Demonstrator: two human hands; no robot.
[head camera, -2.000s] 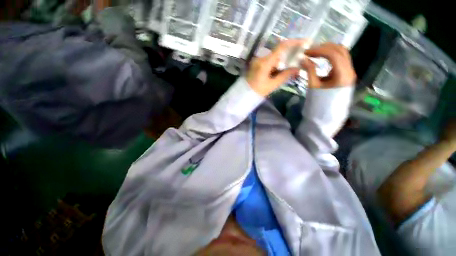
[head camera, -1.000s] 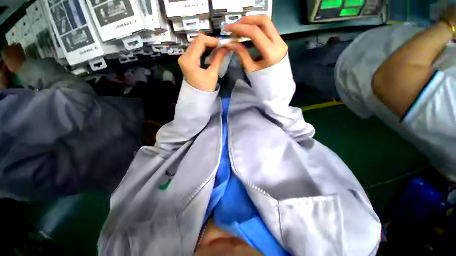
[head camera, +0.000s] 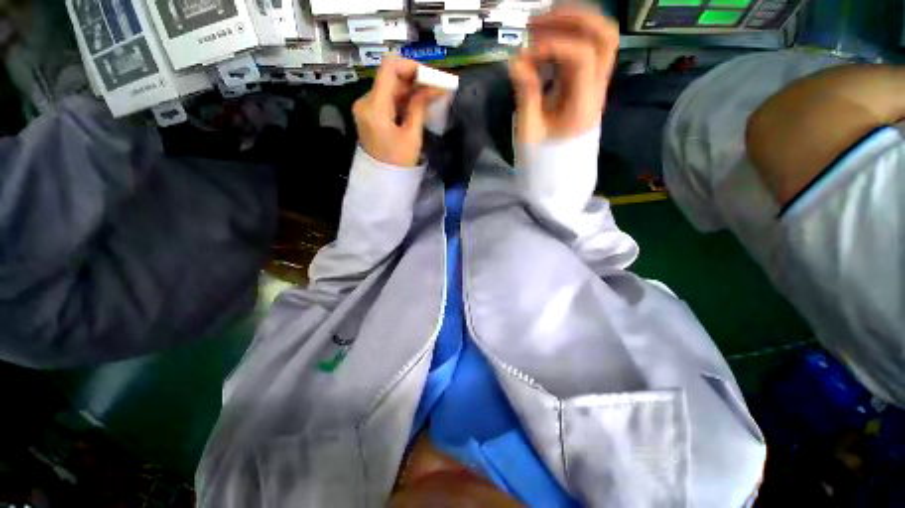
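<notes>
My left hand pinches a short white strip, which looks like label backing paper and hangs down from the fingertips. My right hand is raised to the right of it, apart from the strip and blurred. Its fingers are curled, and I cannot tell whether a small piece is between them. Printed white and grey retail boxes with slotted hang tabs lie in rows just beyond and left of my hands.
A device with glowing green displays, which looks like a weighing scale, is at the top right. A person in grey is close on the left. Another person's bare arm is close on the right. A blue object lies at the lower right.
My hands were together at the white piece. My right hand has moved away to the right and up, while my left hand keeps the strip. The boxes now sit slightly higher in view.
</notes>
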